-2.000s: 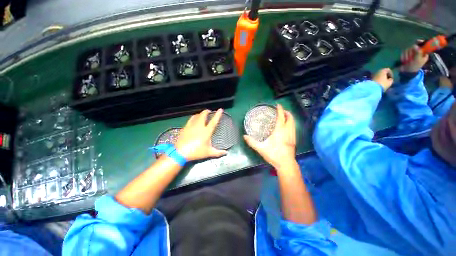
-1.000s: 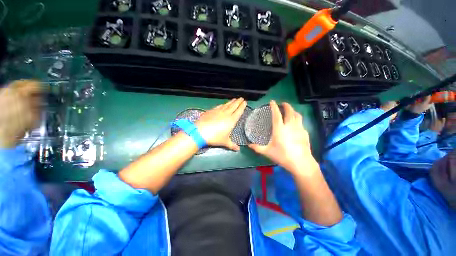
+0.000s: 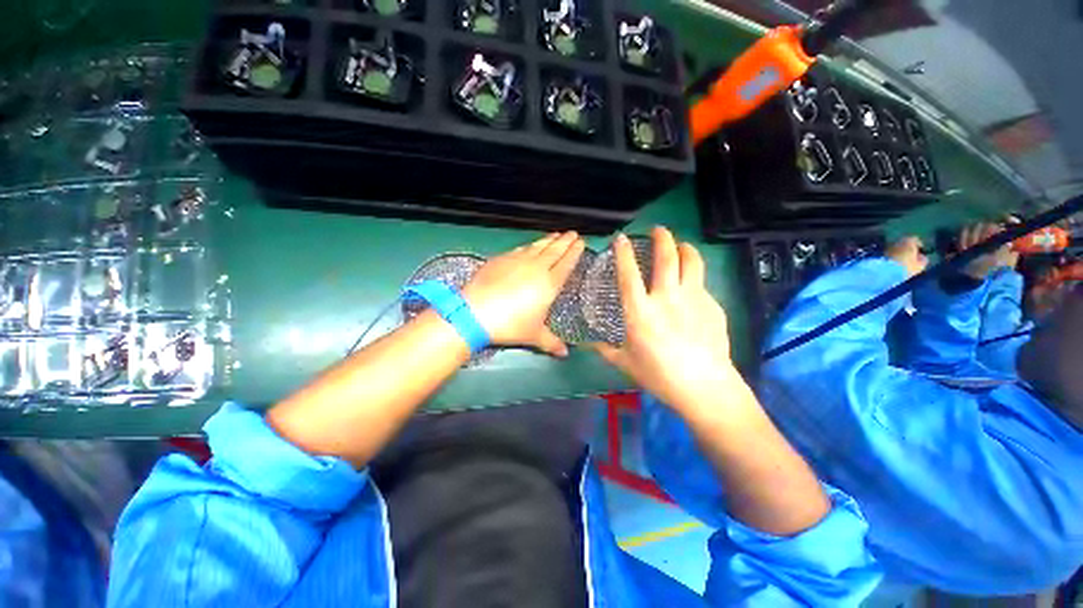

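Observation:
My left hand (image 3: 514,302), with a blue band at the wrist, holds the left edge of a mesh-faced grey round dish (image 3: 575,314) low over the green bench. My right hand (image 3: 679,311) holds a second grey round dish (image 3: 603,283), tilted against the first and partly over it. My fingers hide much of it. A third round dish (image 3: 444,268) lies on the bench, partly hidden under my left wrist. Whether small screws lie in the dishes cannot be told.
A black foam tray stack (image 3: 439,160) with small assemblies stands behind my hands. Another stack (image 3: 760,196) and an orange screwdriver (image 3: 751,83) are back right. A clear blister tray (image 3: 107,285) lies left. A neighbour's blue sleeve (image 3: 831,309) is close right.
My right hand has brought its dish left against the left hand's dish and tilted it. Its speckled filling no longer shows. A person's hand over the blister tray has left. The view has shifted.

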